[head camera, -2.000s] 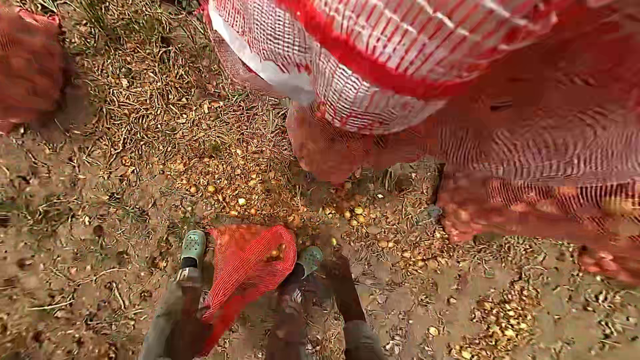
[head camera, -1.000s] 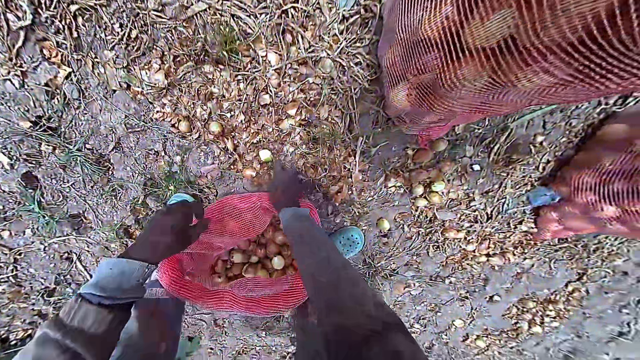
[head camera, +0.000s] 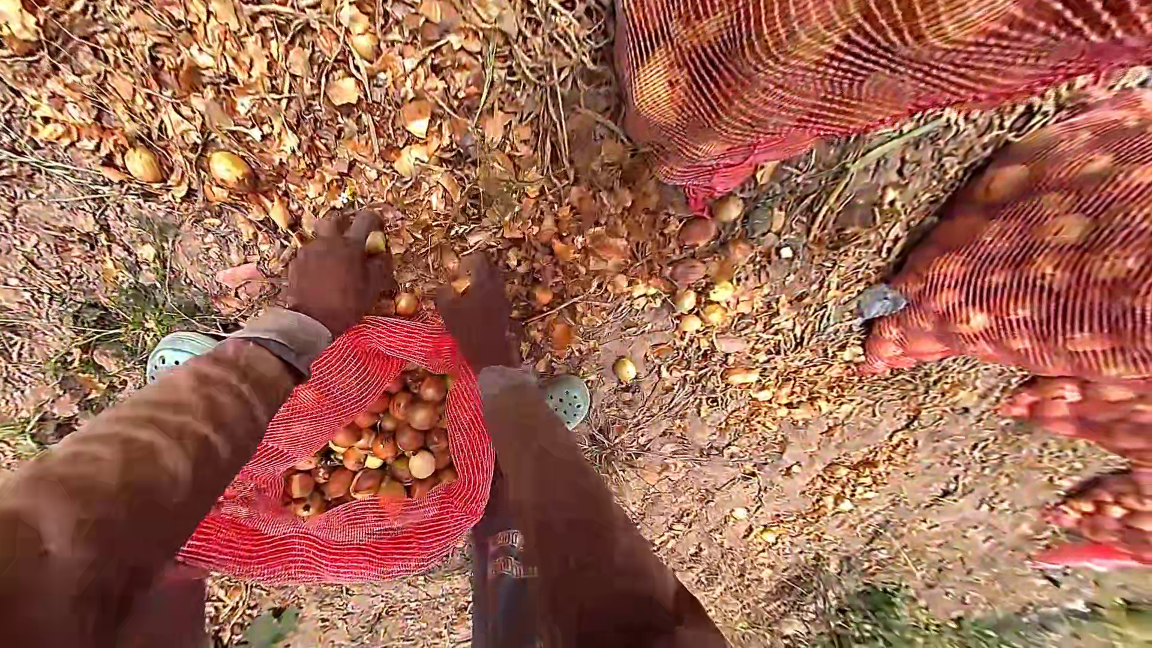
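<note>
An open red mesh sack (head camera: 360, 549) stands between my feet, with small brown onions (head camera: 405, 432) inside it. Just beyond its far rim, my left hand (head camera: 337, 274) reaches down to the littered ground, and a small onion (head camera: 375, 242) shows at its fingertips. My right hand (head camera: 477, 310) is beside the far right rim, blurred, with its fingers pointing down at the ground. Another onion (head camera: 407, 304) lies between the two hands. Whether either hand grips anything is hard to tell.
Filled red mesh sacks (head camera: 855, 54) (head camera: 1053, 243) lie at the upper right and right. Loose onions (head camera: 230, 169) (head camera: 715, 314) are scattered over dry skins and stalks on the soil. Green clogs (head camera: 567, 400) flank the open sack.
The sack hung narrow two seconds ago, then stood open with onions inside. Since one second ago, my left hand has moved from the sack's left rim to the ground beyond it. The view has shifted.
</note>
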